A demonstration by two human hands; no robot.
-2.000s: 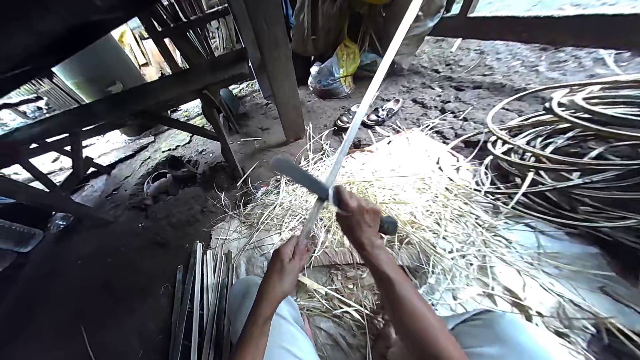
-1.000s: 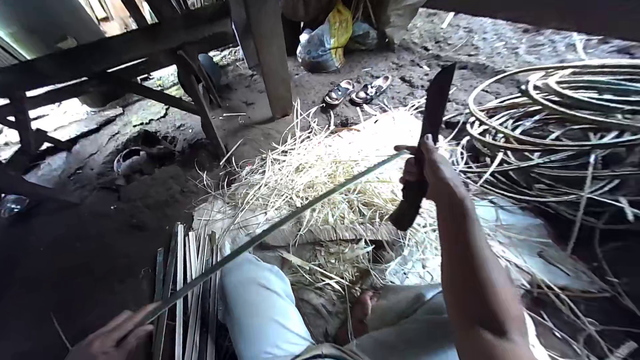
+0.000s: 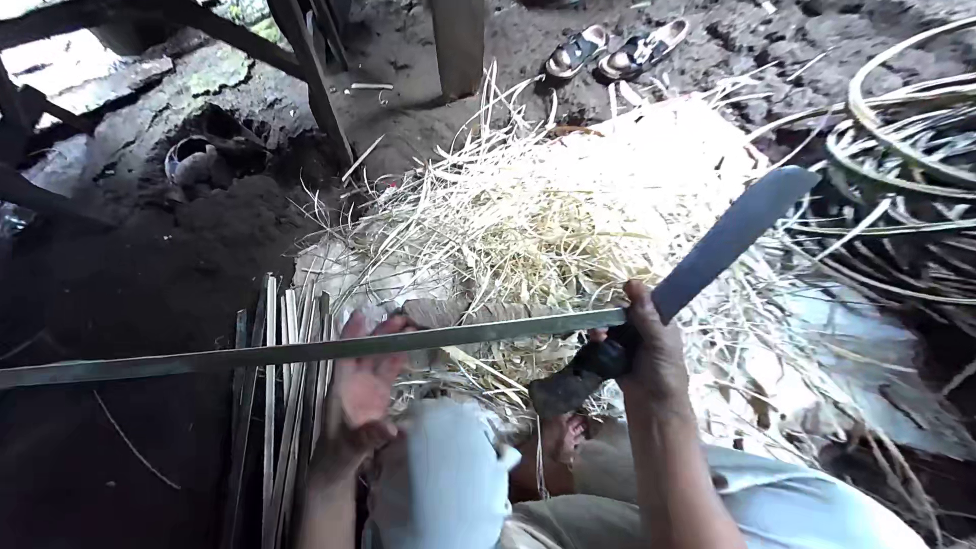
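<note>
My right hand [image 3: 648,347] grips the dark handle of a machete [image 3: 728,244], its broad blade pointing up and to the right. The same hand pinches the right end of a long, flat strip that looks like bamboo [image 3: 488,333]. From there the strip runs left, nearly level, out of the view. My left hand [image 3: 370,381] is just below and behind the strip, palm up with its fingers apart, and does not close on it. Whether the palm touches the strip cannot be told. Pale shavings [image 3: 534,229] lie heaped on the ground beyond both hands.
Several cut strips [image 3: 286,396] lie in a bundle beside my left forearm. Coiled strips [image 3: 907,175] are piled at the right. A pair of sandals [image 3: 618,53] stands at the back near a wooden post [image 3: 457,46]. A wooden frame [image 3: 236,42] is at the upper left.
My left hand has moved from the strip's far lower-left part towards the middle and is off it. The machete has tilted right from nearly upright, and the strip lies more level.
</note>
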